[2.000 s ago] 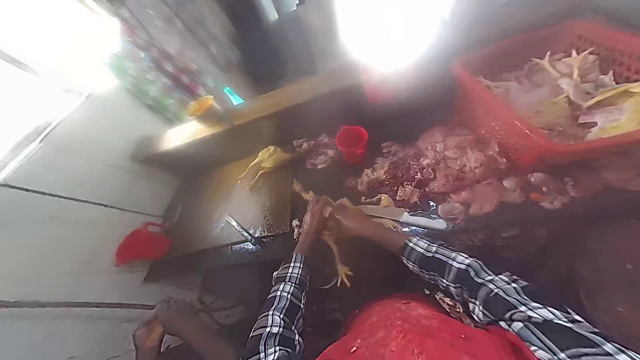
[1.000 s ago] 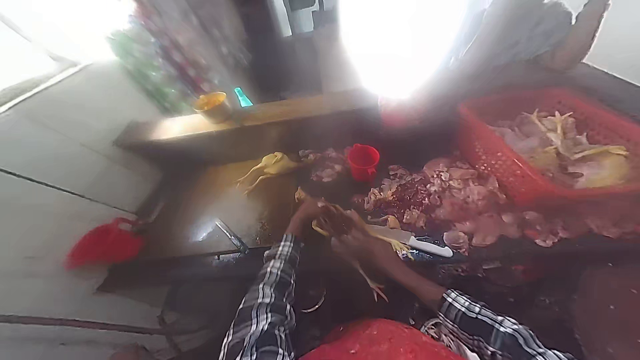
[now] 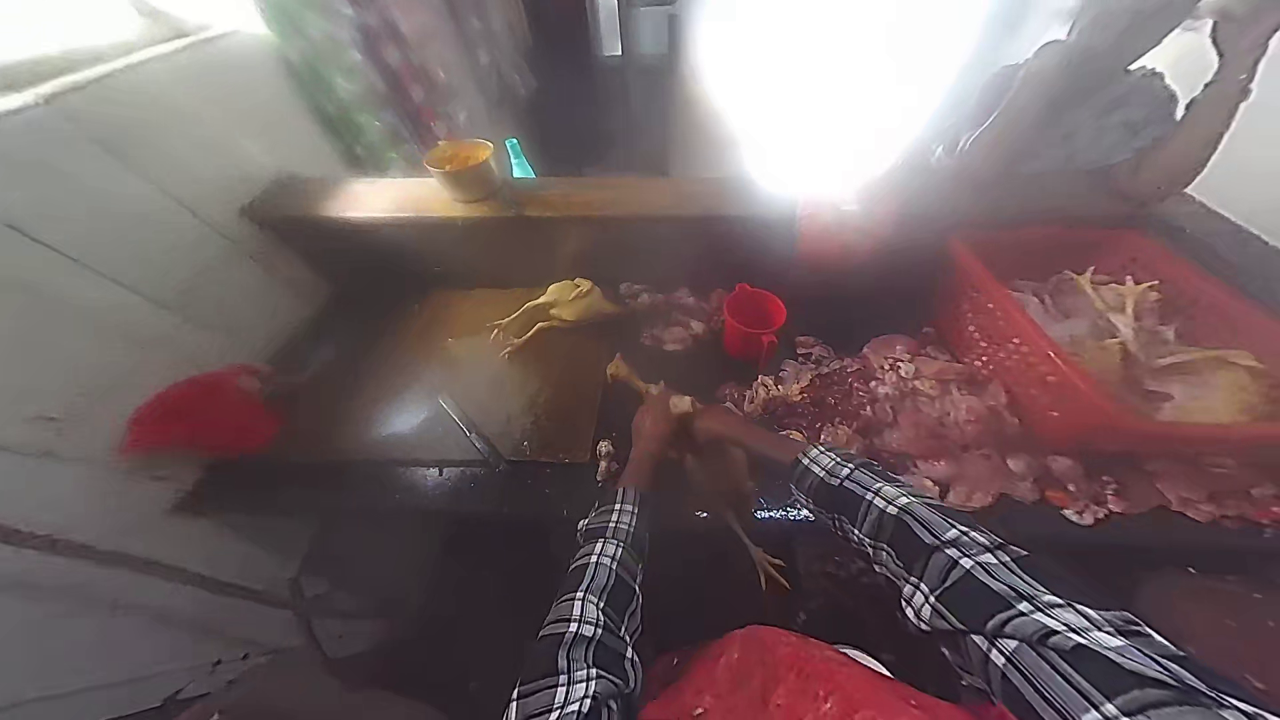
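My left hand (image 3: 655, 422) is closed on the upper part of a chicken carcass (image 3: 720, 475) at the near edge of the counter. My right hand (image 3: 708, 424) lies against the same bird, its fingers largely hidden behind the wrist and carcass. One yellow foot hangs over the edge towards me. Left of my hands a knife (image 3: 472, 430) rests on a cutting board (image 3: 400, 380). A second plucked chicken (image 3: 570, 302) lies at the board's back right corner. Piled poultry pieces (image 3: 890, 400) spread to the right of my hands.
A red plastic mug (image 3: 752, 322) stands behind my hands. At the right is a red plastic crate (image 3: 1030, 370) holding chicken carcasses. A yellow bowl (image 3: 462, 168) sits on the back ledge. Red material (image 3: 205, 412) is at the left. Another person's arm (image 3: 1190, 130) shows at upper right.
The white-bladed knife with the pale handle, right of my hands in both earlier frames, no longer shows there. Another person's arms have come further into view at upper right.
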